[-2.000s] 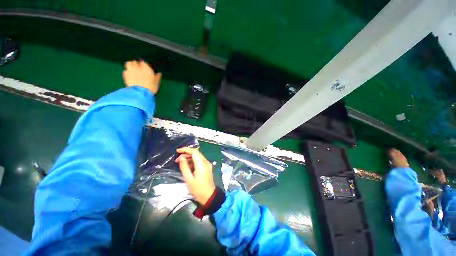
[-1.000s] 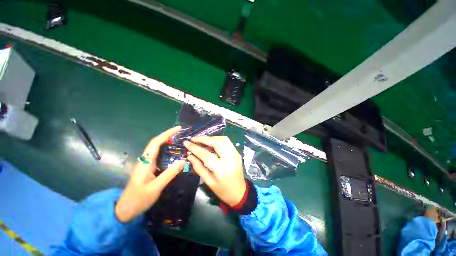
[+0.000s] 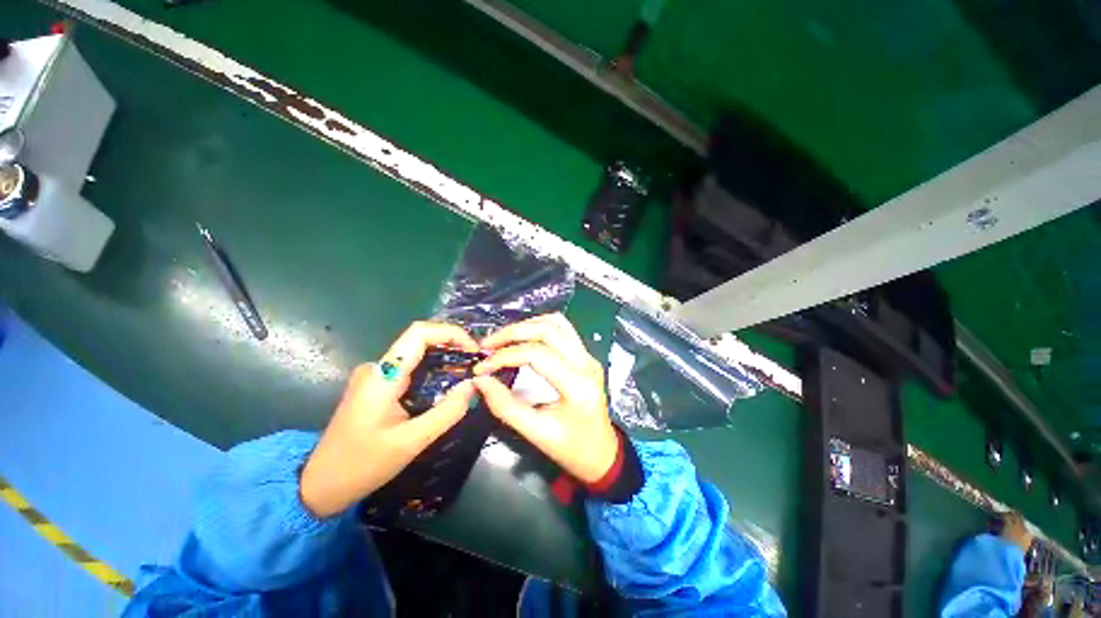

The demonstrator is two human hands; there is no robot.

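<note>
A black phone half-assembly (image 3: pixel 441 465) is held above the bench, its upper end with small bright and orange parts between my hands. My left hand (image 3: pixel 384 423) grips it from the left, thumb and fingers at its upper end. My right hand (image 3: pixel 549 392) is at the upper right of the phone, its fingertips together at the phone's edge; any small part between them is too small to tell. The left plastic bag (image 3: pixel 501 284) lies just beyond my hands. The right plastic bag (image 3: pixel 676 374) lies to the right of my right hand.
Tweezers (image 3: pixel 233 284) lie at left. A whitish bottle (image 3: pixel 54 217) and white box (image 3: pixel 73 103) stand far left. Beyond the white rail (image 3: pixel 417 175) lie a phone (image 3: pixel 616 208) and black trays. A white post (image 3: pixel 893 242) slants across. A long black tray (image 3: pixel 855 531) holds a phone. Another person's sleeve (image 3: pixel 984 577) shows at right.
My left hand came back from over the conveyor and now holds a phone. My right hand has joined it at the phone's upper end. The view has shifted, bringing the tweezers and bottle in.
</note>
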